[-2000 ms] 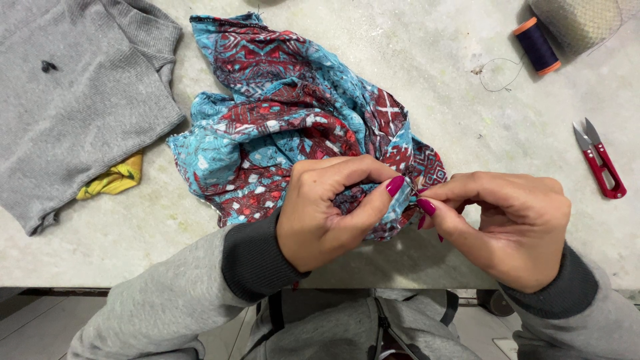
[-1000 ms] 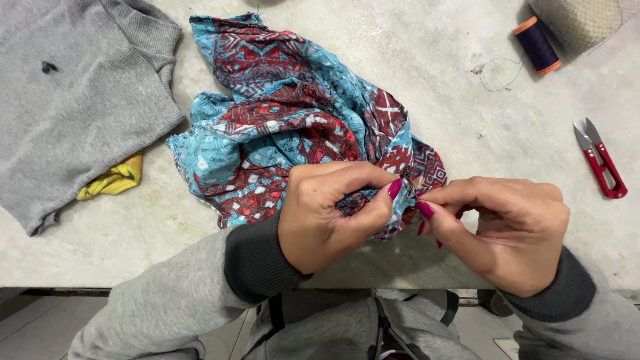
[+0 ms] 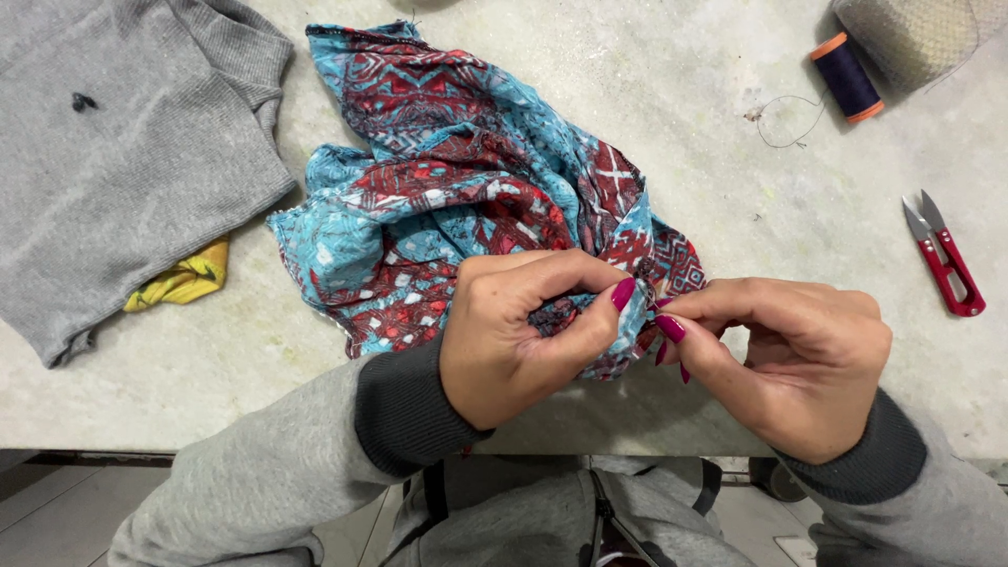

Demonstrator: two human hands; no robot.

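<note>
A crumpled blue, red and white patterned fabric (image 3: 472,189) lies on the table, with dark stitching along its edge. My left hand (image 3: 535,331) pinches a gathered part of it between thumb and forefinger near its lower right end. Touching that same edge, the fingertips of my right hand (image 3: 772,354) are pinched together. A thin glint shows between the two hands, but whether it is a needle I cannot tell. My other left fingers are hidden beneath or behind the cloth.
Gray ribbed knit fabric (image 3: 150,157) covers the left side, over a yellow cloth (image 3: 185,276). Red-handled thread snips (image 3: 949,268) lie at right with blades apart. A dark thread spool (image 3: 848,79) stands beside a mesh-covered object (image 3: 906,35); loose thread (image 3: 787,144) is nearby. The marble-like tabletop (image 3: 780,213) ends before my body.
</note>
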